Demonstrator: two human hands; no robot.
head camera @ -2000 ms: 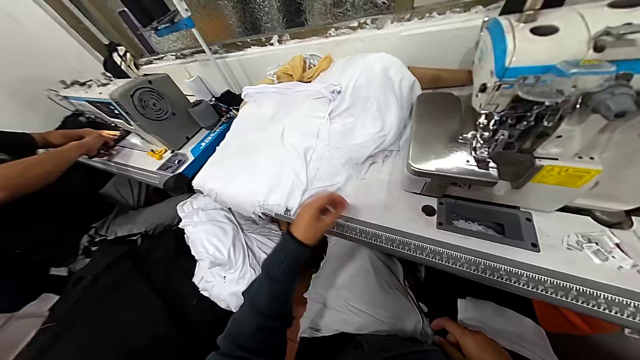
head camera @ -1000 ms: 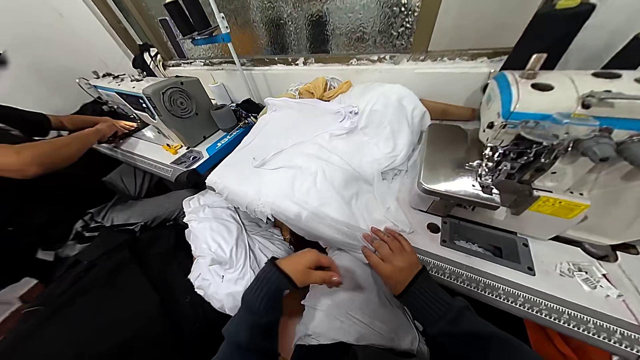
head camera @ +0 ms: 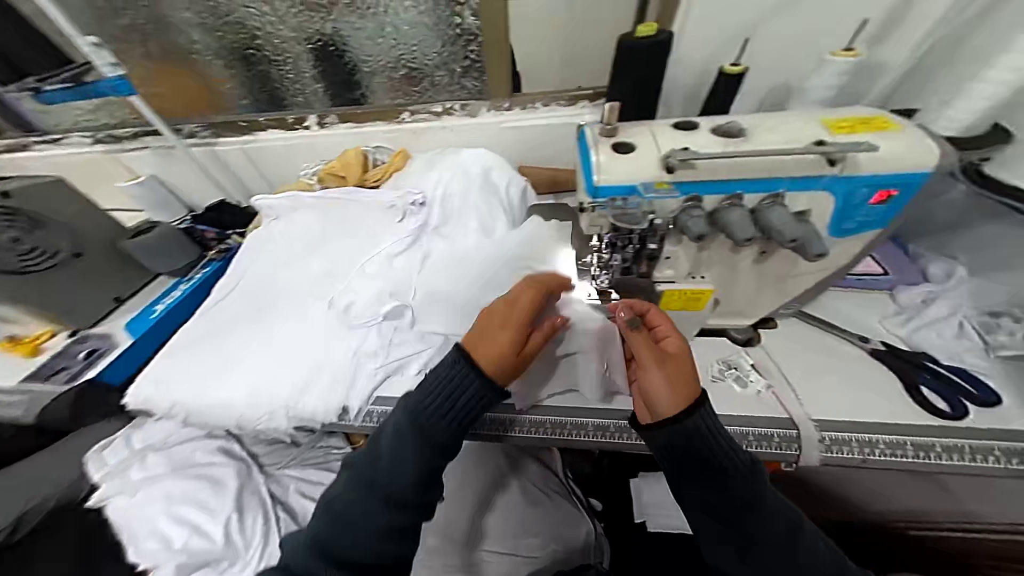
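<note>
A piece of white fabric (head camera: 588, 352) lies at the needle area of an overlock sewing machine (head camera: 752, 200), its near part hanging toward the table edge. My right hand (head camera: 658, 356) pinches the fabric's right edge between thumb and fingers, just in front of the presser foot. On the fabric's left side rests my left hand (head camera: 518, 324), fingers bent near the lit needle area; whether it grips the cloth is hard to tell. A large pile of white fabric (head camera: 280, 312) spreads over the table to the left of both hands.
Black-handled scissors (head camera: 920, 372), small white labels (head camera: 738, 373) and a narrow white strip (head camera: 788, 392) lie right of the hands. A measuring tape (head camera: 920, 450) runs along the front edge. Thread cones (head camera: 640, 72) stand behind the machine. More white cloth (head camera: 200, 488) hangs lower left.
Both hands have moved from the near edge of the fabric pile to the machine's needle area, with white fabric now there. The view has shifted to the right.
</note>
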